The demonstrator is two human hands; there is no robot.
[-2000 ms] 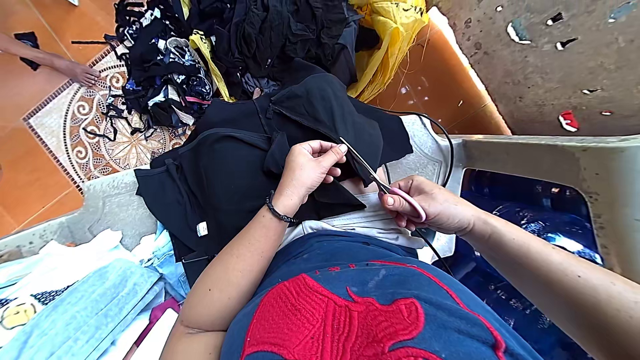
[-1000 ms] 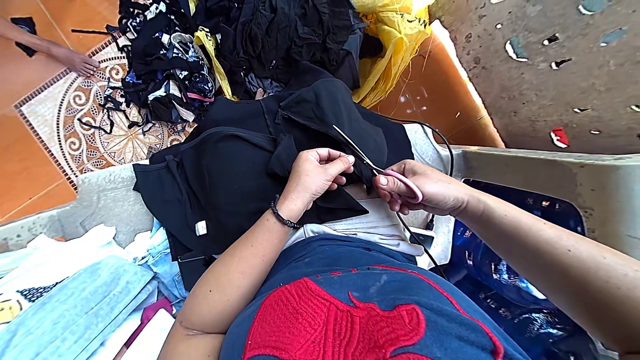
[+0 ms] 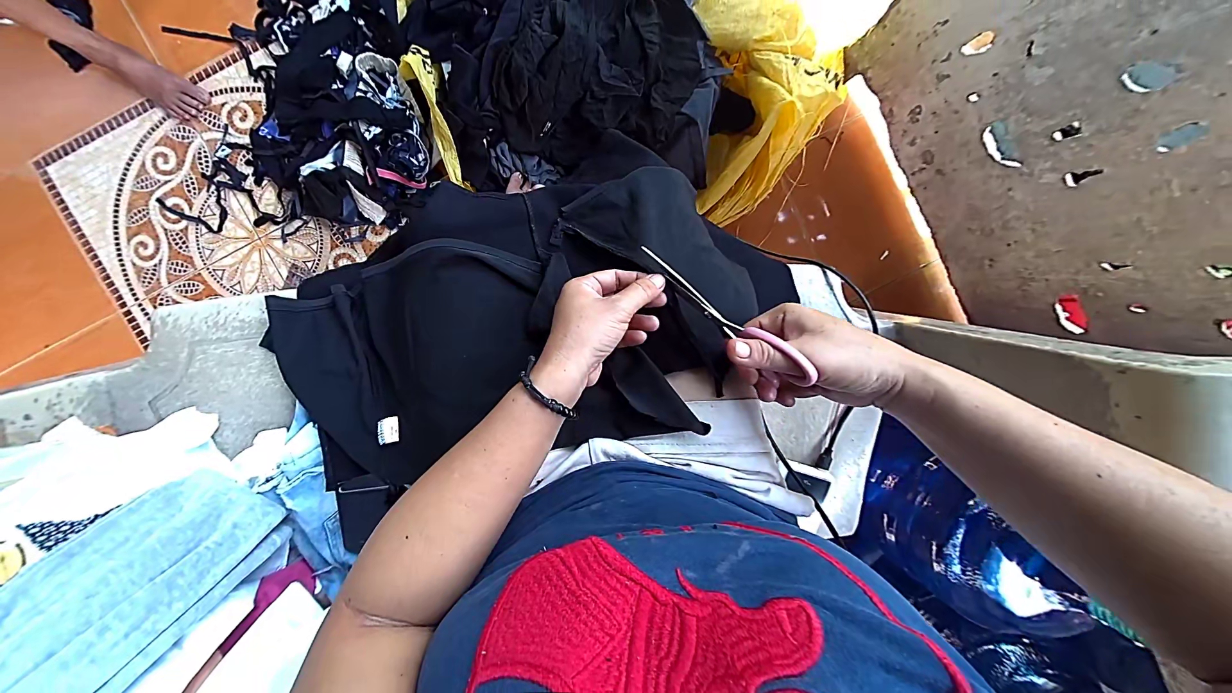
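Note:
A black garment (image 3: 443, 337) with a small white label lies across my lap. My right hand (image 3: 818, 356) holds scissors with pink handles (image 3: 784, 354), their blades pointing up and left over the cloth. My left hand (image 3: 611, 313) is just left of the blades, thumb and fingertips pinched together above the garment. Whether a thread or bit of cloth is between those fingertips is too small to tell. A loose black flap hangs below my left hand, toward the white cloth on my lap.
Beyond my lap lie a heap of black clothes (image 3: 597, 77), a pile of cloth scraps (image 3: 337, 125) and a yellow plastic bag (image 3: 770, 106). Folded light-blue cloth (image 3: 144, 577) is at the left. Blue plastic bottles (image 3: 962, 539) stand at the right. Another person's foot (image 3: 173, 91) rests on the tiles.
The scissors and both hands have shifted only slightly over the garment. The scissor blades look closer together than one second ago.

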